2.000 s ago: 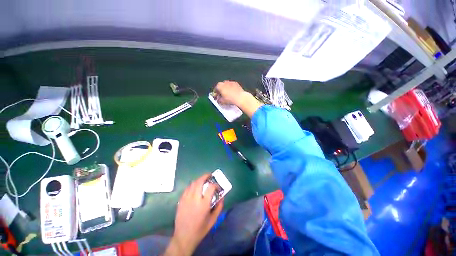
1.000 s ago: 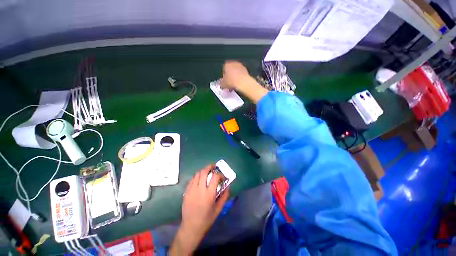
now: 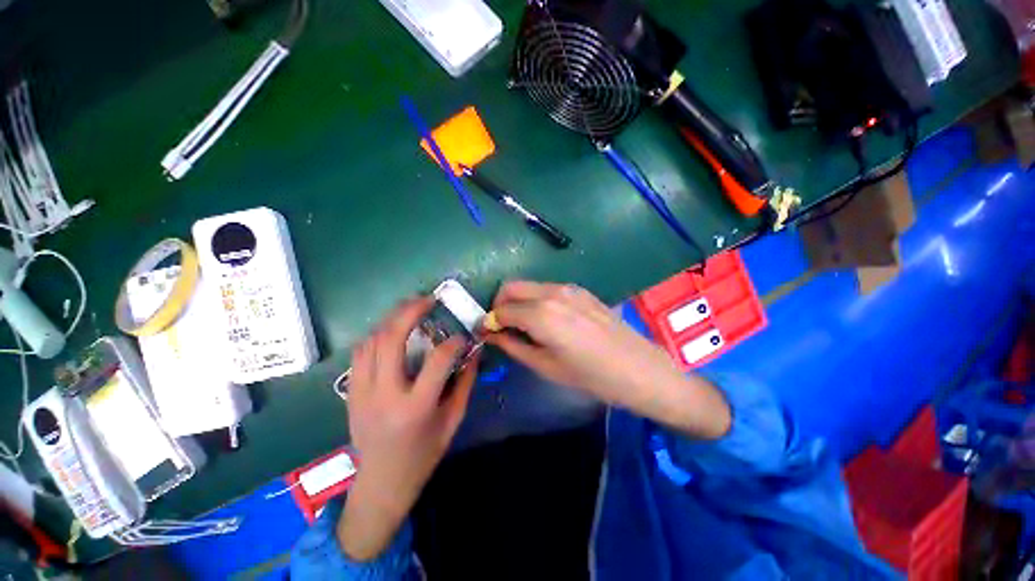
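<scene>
A small white housing [image 3: 462,306] with wires visible inside lies at the front edge of the green bench. My left hand [image 3: 406,380] holds it from the left, its fingers spread over the open side and hiding much of it. My right hand [image 3: 556,337] is at the housing's right side, thumb and finger pinched together near its rim. A small yellow band or bit [image 3: 491,322] shows at the right fingertips; whether it is worn or held is unclear.
Closed white unit [image 3: 252,295], tape roll [image 3: 159,286] and open housing [image 3: 139,431] lie left. Orange square [image 3: 463,141], blue stick [image 3: 440,159] and black pen-like tool [image 3: 519,209] lie ahead. Fan [image 3: 577,80], black-and-orange tool [image 3: 721,153] and red tray [image 3: 706,312] are right.
The view has turned down and to the right, so the fan and red tray now show. My right hand has come back from the far white piece to the housing in my left hand.
</scene>
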